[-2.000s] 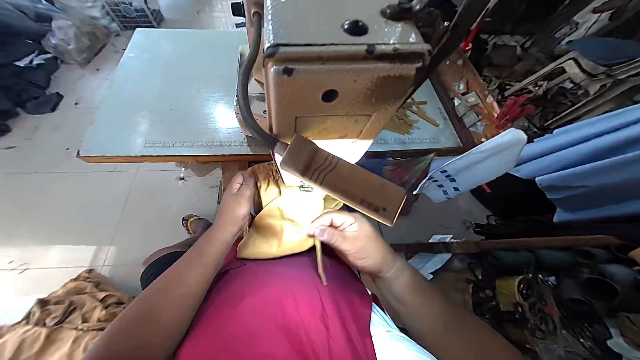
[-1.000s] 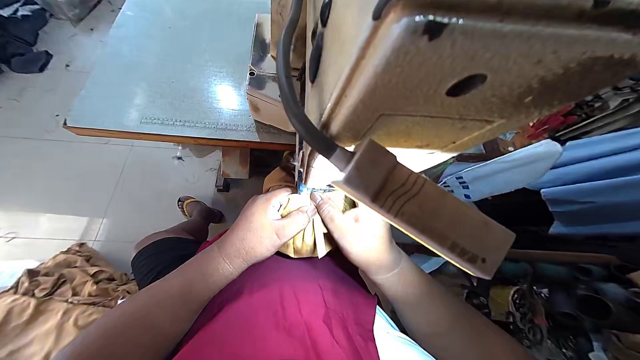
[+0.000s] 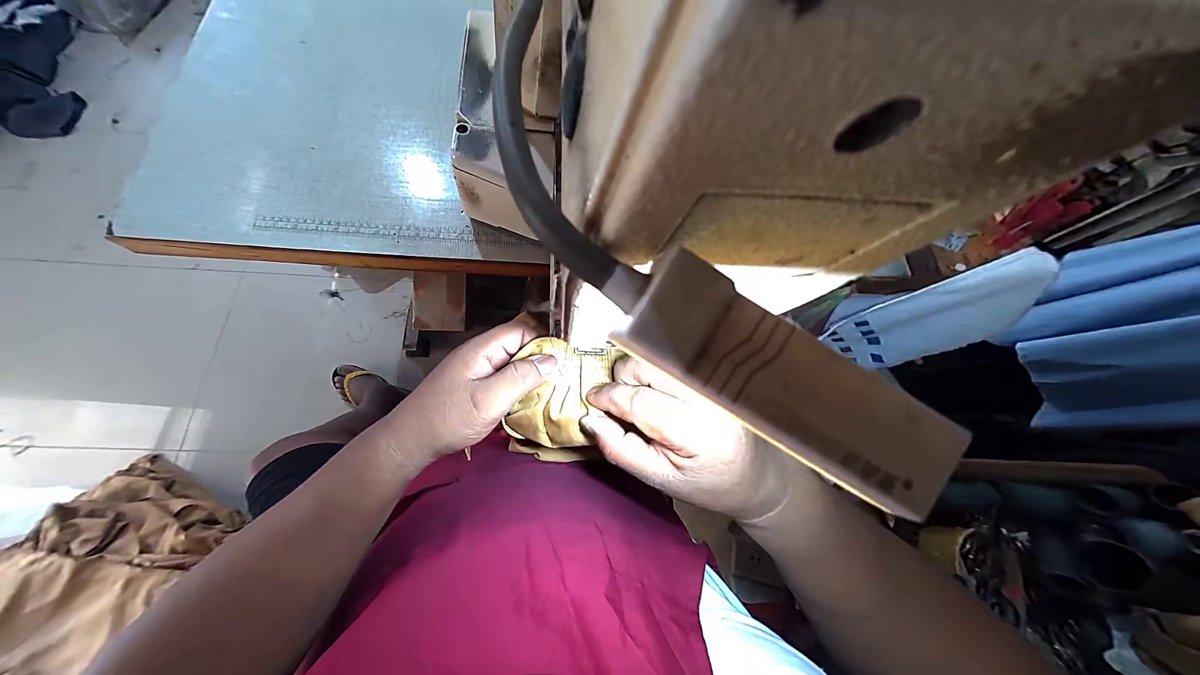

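A gathered piece of yellow-tan fabric (image 3: 551, 412) lies bunched under the lit needle area of an industrial sewing machine (image 3: 750, 122). My left hand (image 3: 478, 389) pinches its left edge, thumb on top. On its right side my right hand (image 3: 670, 431) grips the cloth with curled fingers, close beside the needle area. A box-shaped lamp (image 3: 797, 384) on a grey flexible neck (image 3: 525, 169) hangs over my right hand and wrist and hides part of them. The needle tip itself cannot be made out in the glare.
A pale work table (image 3: 309, 122) with a printed ruler edge stands at the upper left. Brown cloth (image 3: 122, 534) is heaped on the tiled floor at the lower left. Blue fabric (image 3: 1116, 328) hangs at the right, above dark cluttered items (image 3: 1059, 562).
Two seconds ago my right hand held a thin strip hanging from the fabric; now it grips the bunched cloth by the needle area. The view has moved much closer to the machine.
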